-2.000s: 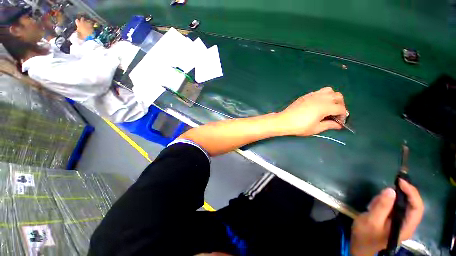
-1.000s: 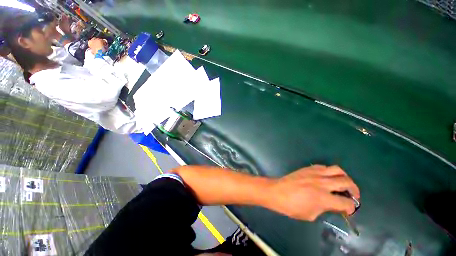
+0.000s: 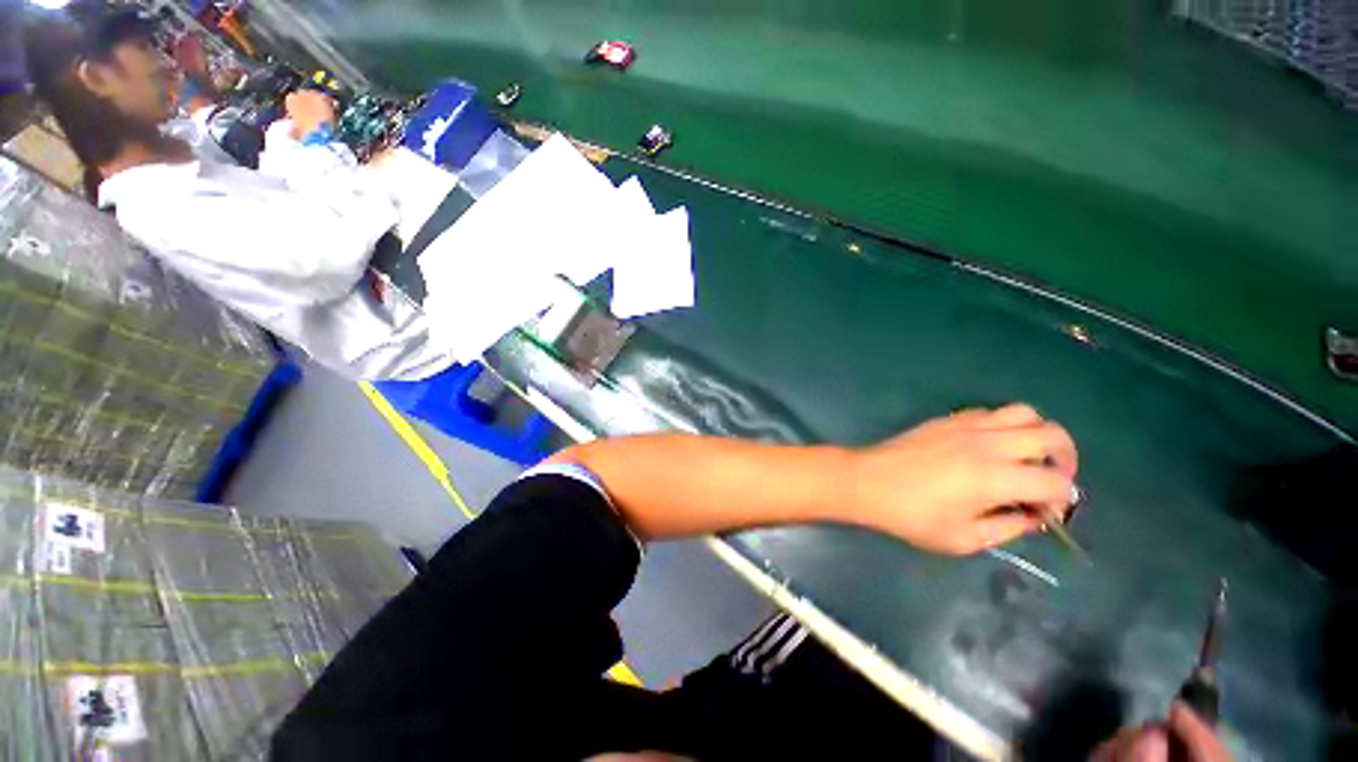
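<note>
My left hand [image 3: 968, 479] is over the green mat [image 3: 834, 343], fingers curled and pinching a thin brass-coloured tool [image 3: 1066, 539], likely tweezers, whose tip points down to the right. A small dark and pale piece shows at the fingertips; I cannot tell what it is. A thin pale strand [image 3: 1025, 566] lies on the mat just below the fingers. My right hand [image 3: 1165, 738] is cut off by the bottom edge and holds a soldering iron [image 3: 1206, 663], its tip pointing up and apart from the left hand.
White paper sheets [image 3: 521, 246] and a small grey metal block [image 3: 594, 340] lie at the left of the bench. Small units [image 3: 654, 140] are spaced along the far green surface. A dark object [image 3: 1303, 506] stands at the right. A person in white [image 3: 253, 246] sits at left, beside wrapped cartons [image 3: 164, 596].
Over the last second, my left hand has shifted up in view with the brass-coloured tool. More of the iron and part of my right hand have come into view at lower right.
</note>
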